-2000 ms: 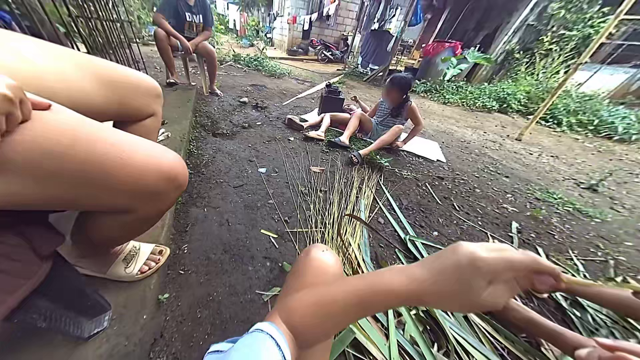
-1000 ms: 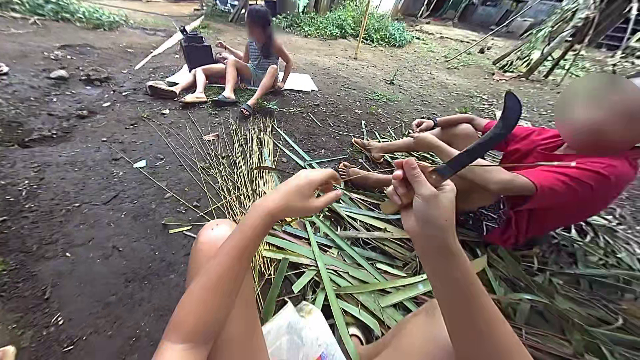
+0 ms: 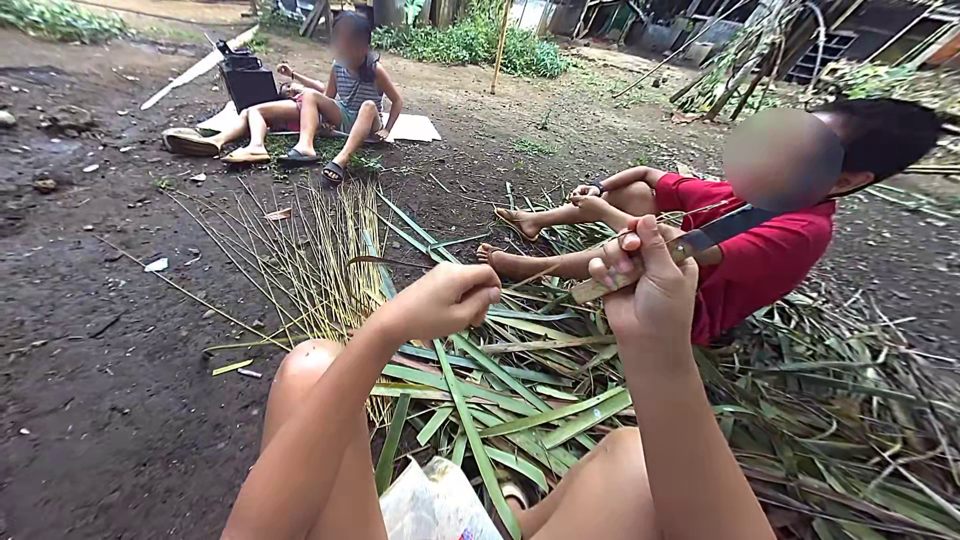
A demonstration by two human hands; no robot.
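Observation:
My right hand (image 3: 649,281) is closed around the wooden handle (image 3: 606,283) of a large knife, whose dark blade (image 3: 731,227) points up and right, in front of a seated person in red. To its left, my left hand (image 3: 454,298) has its fingers curled together, and a thin brown strip (image 3: 390,261) sticks out to the left from it. A thin stalk (image 3: 536,276) runs from near my left hand towards the right one. Below lie green palm leaf strips (image 3: 480,379) and, left of them, a fan of thin yellowish leaf ribs (image 3: 330,255).
A person in a red shirt (image 3: 780,262) sits close at the right, legs stretched towards the leaf pile. Further off, people (image 3: 356,94) sit on the ground beside a black box (image 3: 247,84). Leaf scraps (image 3: 825,420) cover the lower right. A whitish sack (image 3: 435,502) lies between my knees.
The view has swung right since the first frame. Since one second ago, the knife blade has tipped from steeply upright to lower and further right.

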